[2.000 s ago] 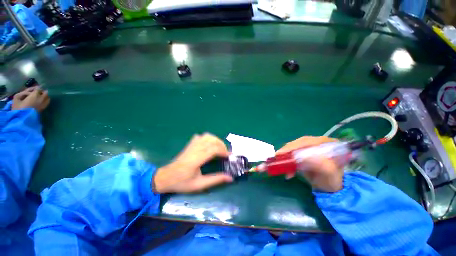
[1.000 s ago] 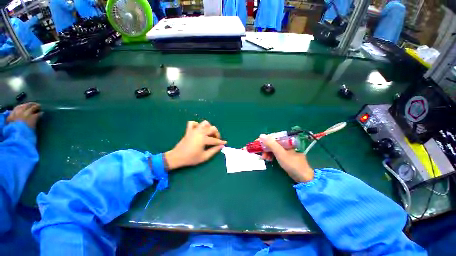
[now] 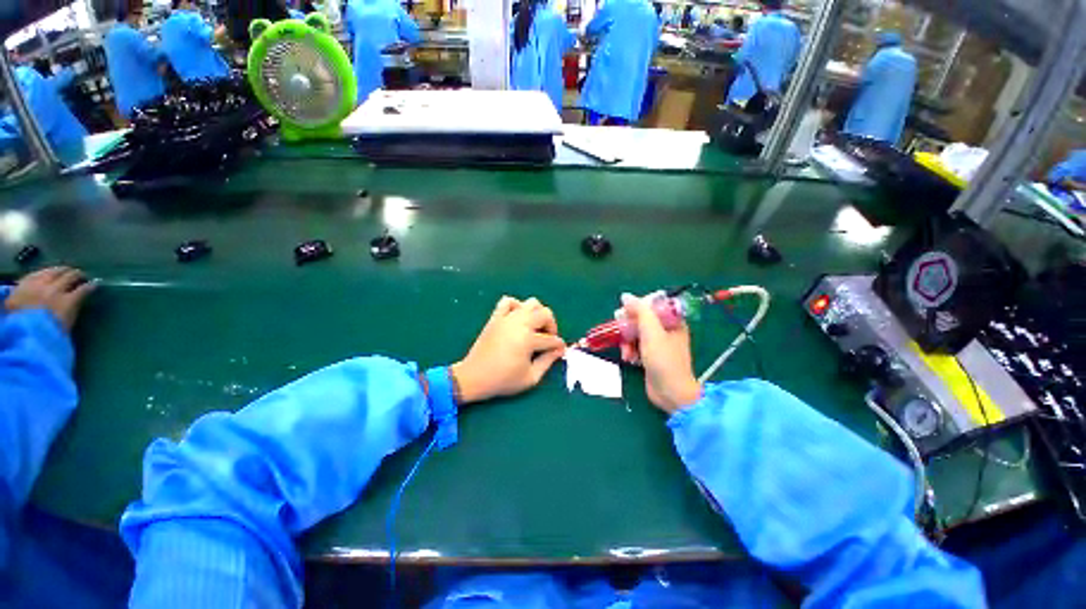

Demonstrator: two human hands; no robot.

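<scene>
My left hand [image 3: 512, 349] has its fingertips pinched together at the upper left corner of a small white paper [image 3: 593, 374] on the green surface. My right hand [image 3: 662, 355] grips a dispensing syringe [image 3: 607, 334] with red liquid like a pen. The syringe points left, and its tip meets the paper corner at my left fingertips, which partly hide the contact. An air hose [image 3: 753, 324] runs from the rear of the syringe. No housing shows in either hand.
Small black housings [image 3: 597, 245] lie spaced across the far part of the green bench [image 3: 500, 476]. The dispenser controller [image 3: 917, 381] stands right, with a black fan [image 3: 935, 281] on it. A green desk fan [image 3: 303, 79] stands far left. Another person's hand [image 3: 50, 293] rests at left.
My left hand has let go of the housing seen two seconds ago and now pinches at the paper. The syringe has moved from that housing to the paper. The view has tilted up.
</scene>
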